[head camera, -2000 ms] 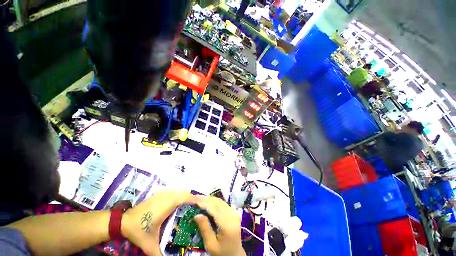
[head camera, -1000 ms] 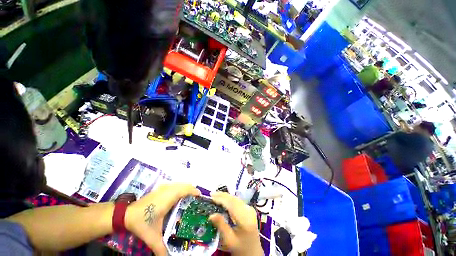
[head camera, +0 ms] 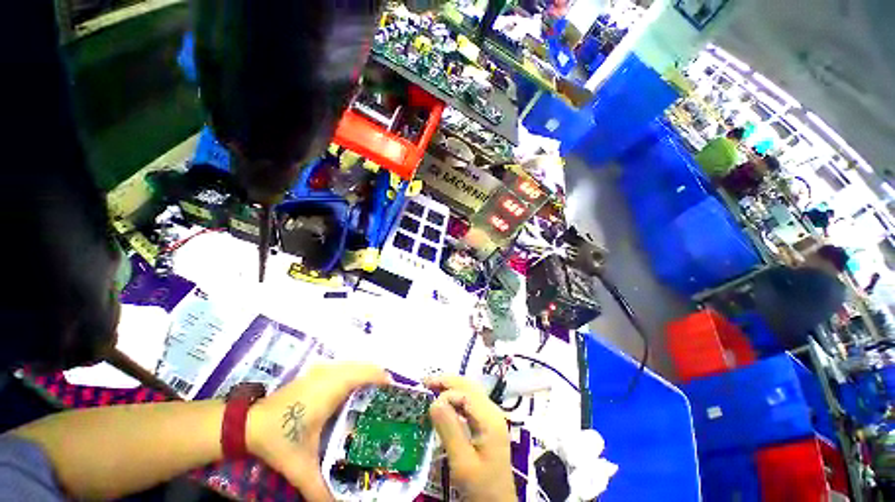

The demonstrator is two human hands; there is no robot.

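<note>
A white plastic housing (head camera: pixel 338 477) is held low in the middle of the view, its open side facing me. A green circuit board (head camera: pixel 383 443) lies inside it, with small red and yellow wires at its lower end. My left hand (head camera: pixel 304 424) is bare, with a red band at the wrist, and grips the housing's left and upper side. My right hand (head camera: pixel 473 431) is at the housing's right edge, thumb and forefinger close together near the upper right corner. Whether the right fingers pinch something small cannot be told.
White printed sheets (head camera: pixel 211 338) lie beyond the housing. Behind are a red bin (head camera: pixel 383 137), a display with red digits (head camera: pixel 513 208) and a white panel with dark squares (head camera: pixel 420 230). A blue bin (head camera: pixel 638 422) is at right. Large black shapes block the upper left.
My right thumb and fingers have moved off the board to the housing's right edge, so more of the board shows. My left hand keeps its hold.
</note>
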